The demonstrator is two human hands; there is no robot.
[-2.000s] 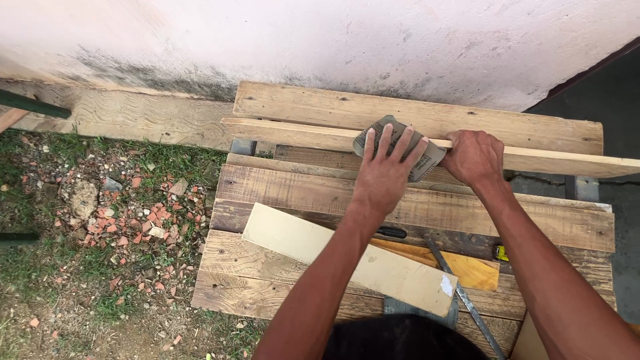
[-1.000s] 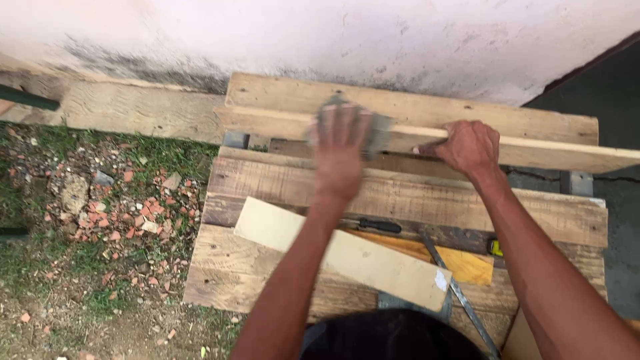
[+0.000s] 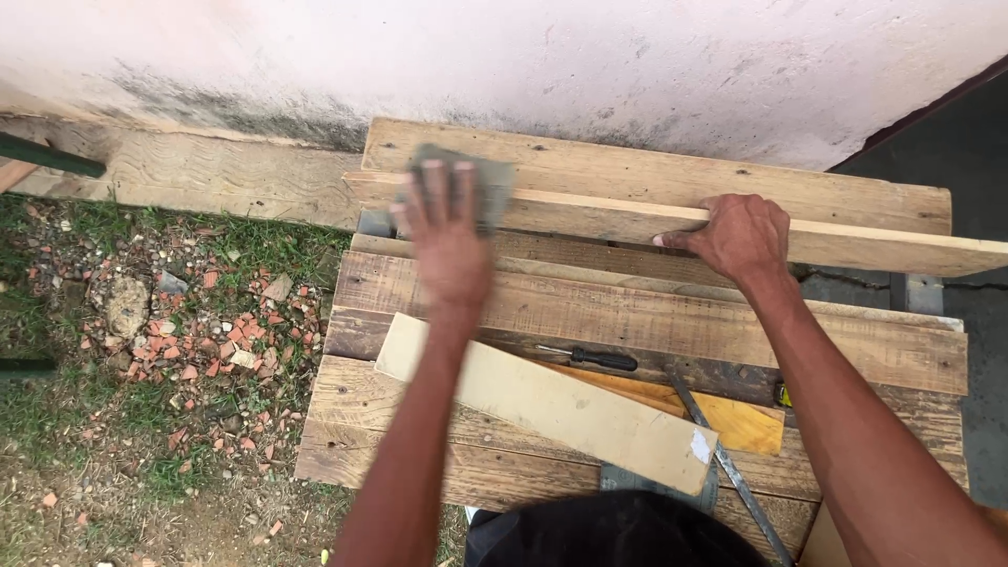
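My left hand (image 3: 453, 252), blurred, lies with spread fingers over a grey-green sheet of sandpaper (image 3: 496, 185), pressing it on the narrow upper edge of a long wooden board (image 3: 583, 214) near its left end. The board stands on edge across the bench. Farther right, my right hand (image 3: 744, 232) grips this board, thumb on the near face and fingers over the top. Nearer me lie a black-handled screwdriver (image 3: 602, 359), a pale flat board (image 3: 551, 405), a yellowish wood piece (image 3: 748, 425) and a metal bar (image 3: 736, 476).
The plank-topped bench (image 3: 370, 441) stands beside a pale wall (image 3: 504, 63). A yellow-and-black object (image 3: 782, 394) shows partly beside my right forearm. Another grey sheet (image 3: 618, 479) lies partly under the pale board. Grass and broken brick (image 3: 244, 335) cover the ground at left.
My left hand has moved left along the board's edge with the sandpaper, from close beside my right hand to near the left end. My right hand still grips the board.
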